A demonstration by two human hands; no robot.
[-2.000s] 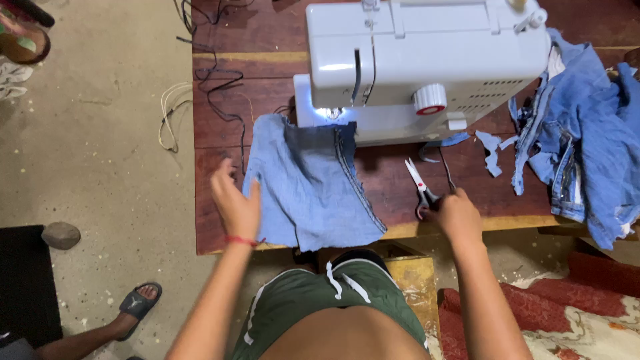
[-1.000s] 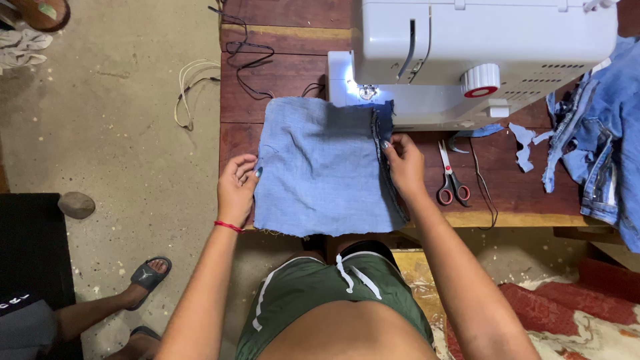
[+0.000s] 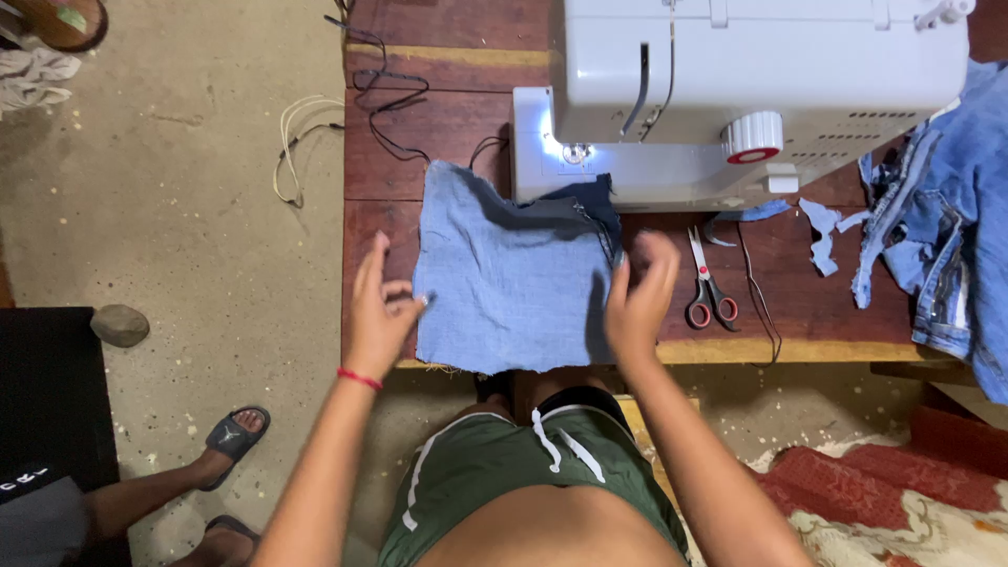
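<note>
A piece of light blue denim (image 3: 512, 276) lies on the wooden table in front of the sewing machine (image 3: 756, 79), its far right corner dark and folded by the machine's bed. My left hand (image 3: 382, 307) is at the cloth's left edge, fingers spread, the thumb at the edge. At the right edge, my right hand (image 3: 642, 291) is slightly blurred, thumb and fingers apart, with no cloth seen gripped. Scissors with black and red handles (image 3: 709, 287) lie to the right of that hand. The machine's lamp lights the needle area, and the cloth is not under it.
Denim scraps (image 3: 820, 235) and a heap of cut jeans (image 3: 976, 205) are on the table's right. A black cord (image 3: 378, 110) runs across the left part, and a thin cord (image 3: 756, 291) lies beside the scissors. Another person's sandalled foot (image 3: 236, 433) is at lower left.
My right hand was at the scissors two seconds ago, then on the cloth's right edge. It is now slightly off that edge. The cloth's far side has become more rumpled since one second ago.
</note>
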